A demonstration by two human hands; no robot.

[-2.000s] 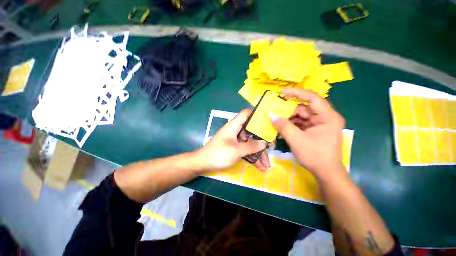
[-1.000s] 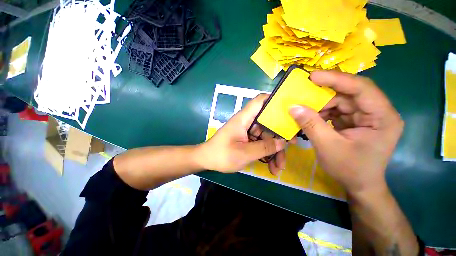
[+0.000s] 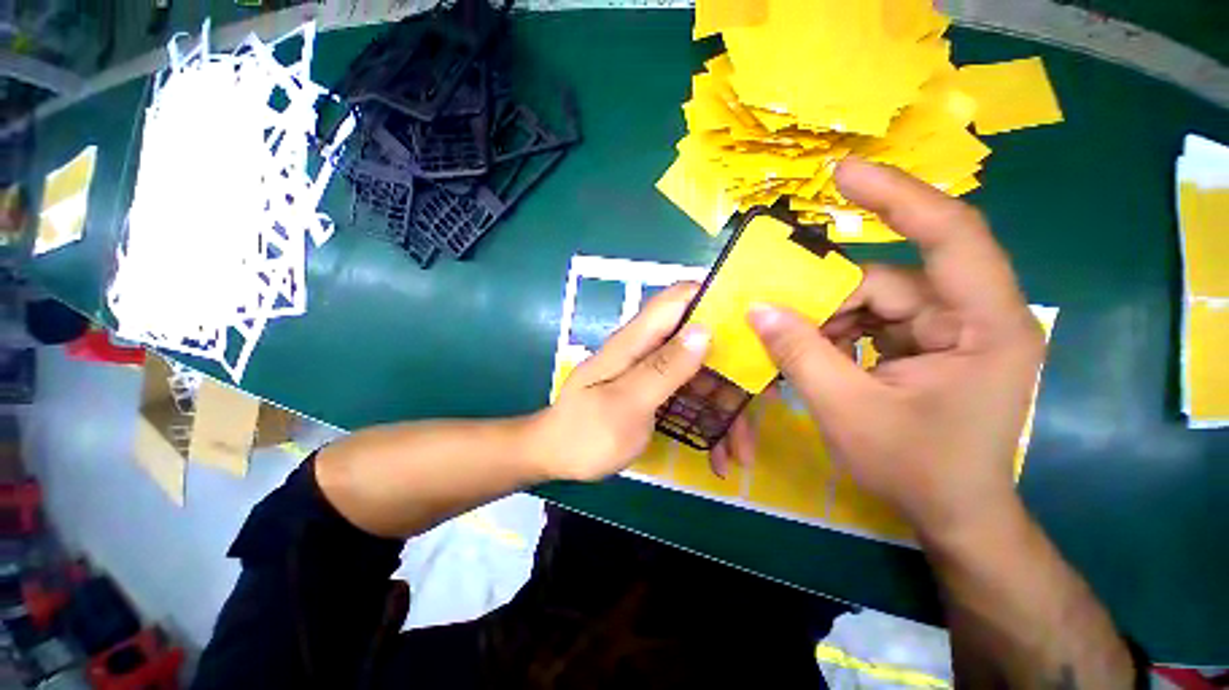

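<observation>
My left hand (image 3: pixel 613 404) holds a black plastic frame (image 3: pixel 704 409) tilted above the bench, its grid end toward me. A yellow adhesive pad (image 3: pixel 775 297) lies over the frame's upper part. My left fingertips rest on the pad's left edge. My right hand (image 3: pixel 930 351) has its thumb on the pad; its index finger is raised away and its other fingers are behind the frame's right side. Below the hands lies a sheet of yellow stickers (image 3: pixel 789 472) with empty white-edged windows at its left end, partly hidden by the hands.
A heap of loose yellow pieces (image 3: pixel 849 101) is behind the hands. A pile of black frames (image 3: pixel 438 135) and a white waste matrix heap (image 3: pixel 202 202) are to the left. Spare sticker sheets (image 3: pixel 1206 283) are at the right edge. A cardboard box (image 3: pixel 223 429) is below left.
The pad now lies more evenly along the frame. My left fingers have moved onto its edge, and my right index finger has lifted off its corner. More of the frame's grid shows.
</observation>
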